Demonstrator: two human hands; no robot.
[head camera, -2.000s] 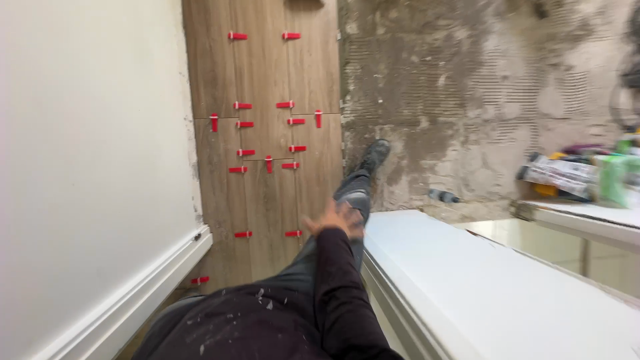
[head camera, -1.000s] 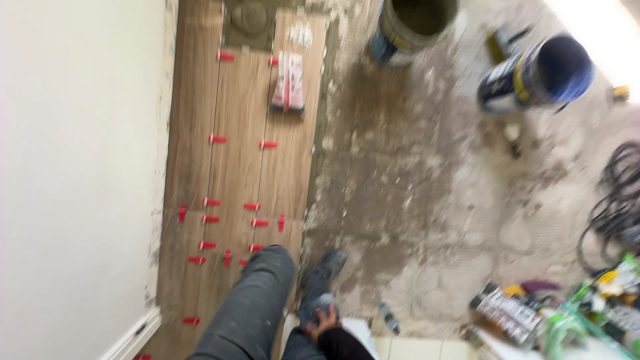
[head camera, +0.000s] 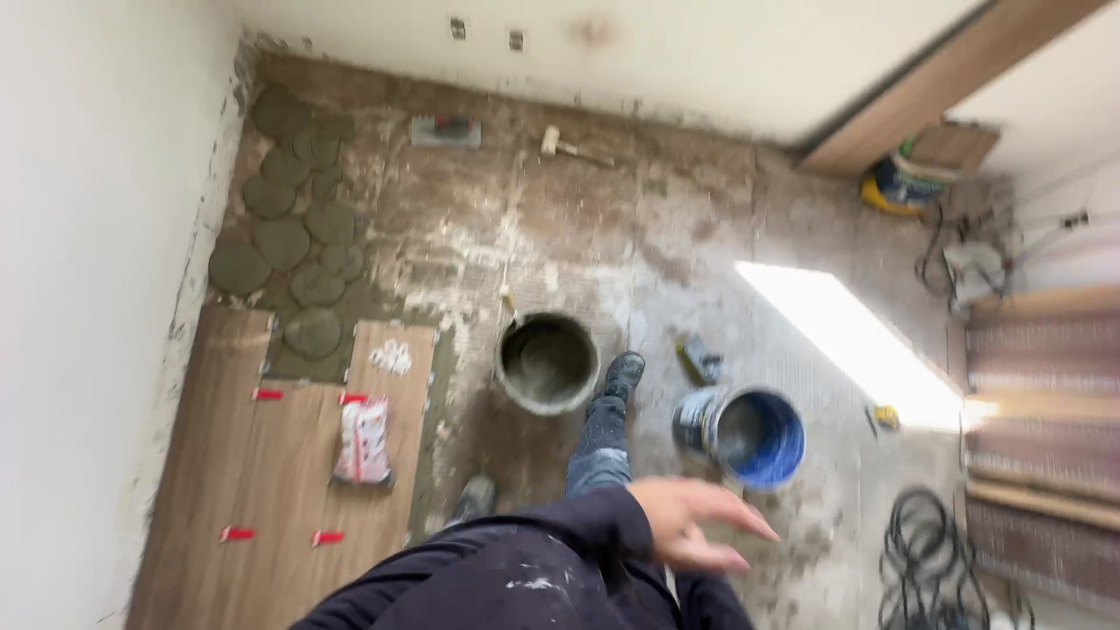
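Note:
My left hand (head camera: 700, 527) reaches out to the right from a dark sleeve, its fingers apart and holding nothing. My right hand is out of view. Beyond the left hand, a blue bucket (head camera: 781, 439) leans on its side or tilts, with grey material inside. A round bucket of grey mortar (head camera: 548, 363) stands beside my boot (head camera: 625, 374). At the left, wood-look planks (head camera: 293, 455) carry red wedges (head camera: 327, 538) and a plastic bag with red print (head camera: 363, 440). Grey mortar dabs (head camera: 283, 243) lie past the planks.
A notched trowel (head camera: 446, 131) and a white-headed mallet (head camera: 573, 149) lie near the far wall. A hand tool (head camera: 701, 360) rests above the blue bucket. Coiled cable (head camera: 923, 551) lies at lower right, below stacked boxes (head camera: 1041, 350). A long plank (head camera: 945, 87) leans at upper right.
The view has moved far forward along the floor, bringing the far wall, mortar dabs and trowel into sight. My legs have stepped on, and the visible hand now extends to the right.

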